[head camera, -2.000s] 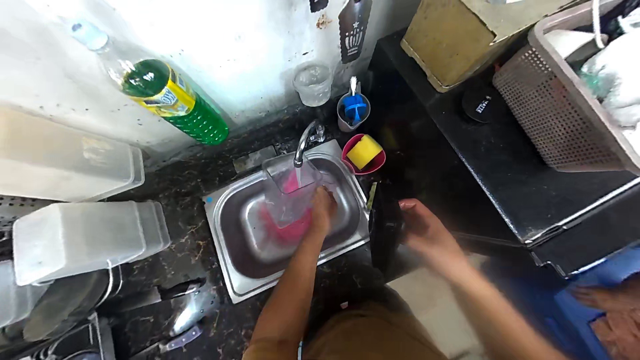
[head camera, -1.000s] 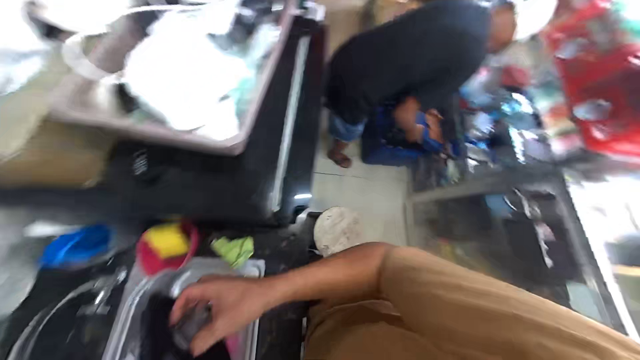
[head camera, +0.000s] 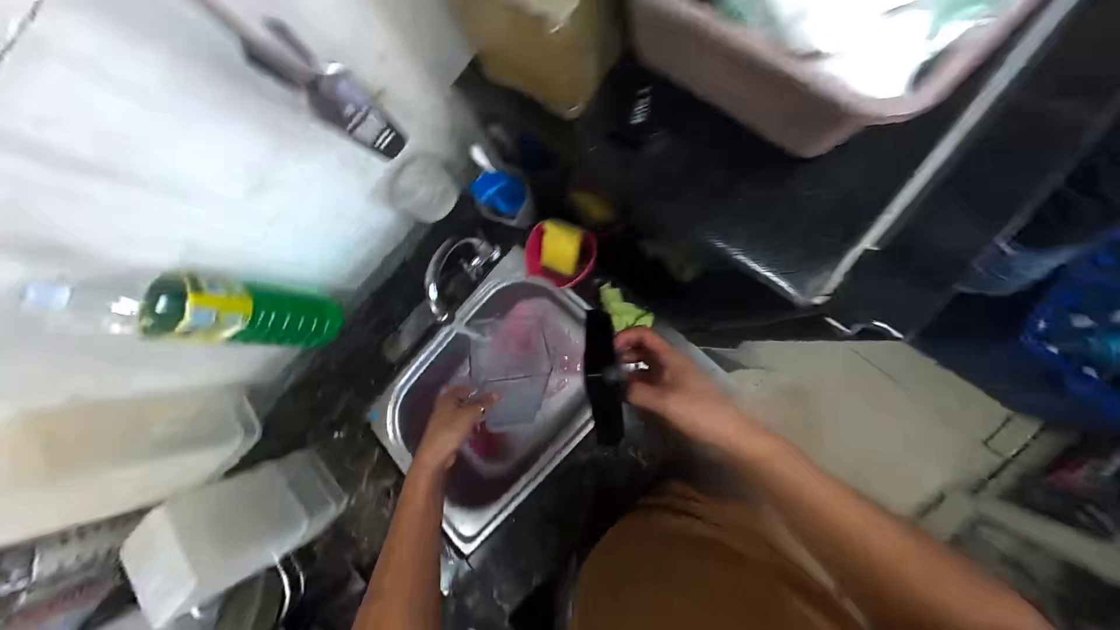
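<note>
My left hand (head camera: 459, 420) is in the steel sink (head camera: 516, 507), its fingers on the near edge of a clear plastic container (head camera: 516, 376). Something pink (head camera: 525, 328) shows through and around the container. At the sink's right rim, my right hand (head camera: 661, 376) grips a flat black object (head camera: 604, 376) by a small fitting on its side; blur hides what it is. The chrome faucet (head camera: 446, 276) stands behind the sink. A red bowl (head camera: 532, 262) with a yellow sponge (head camera: 561, 248) sits at the back corner, near a green cloth (head camera: 623, 308).
A bottle of green liquid (head camera: 249, 311) is at the left by the wall. Plastic bins (head camera: 236, 525) stand at the lower left. A blue item in a cup (head camera: 500, 192) and a clear cup (head camera: 423, 188) are behind the faucet. A pinkish basket (head camera: 770, 87) rests on the black counter (head camera: 700, 192).
The view swung right and came back to the sink. My right hand, with nothing visible in it two seconds ago, now holds the black object beside the sink.
</note>
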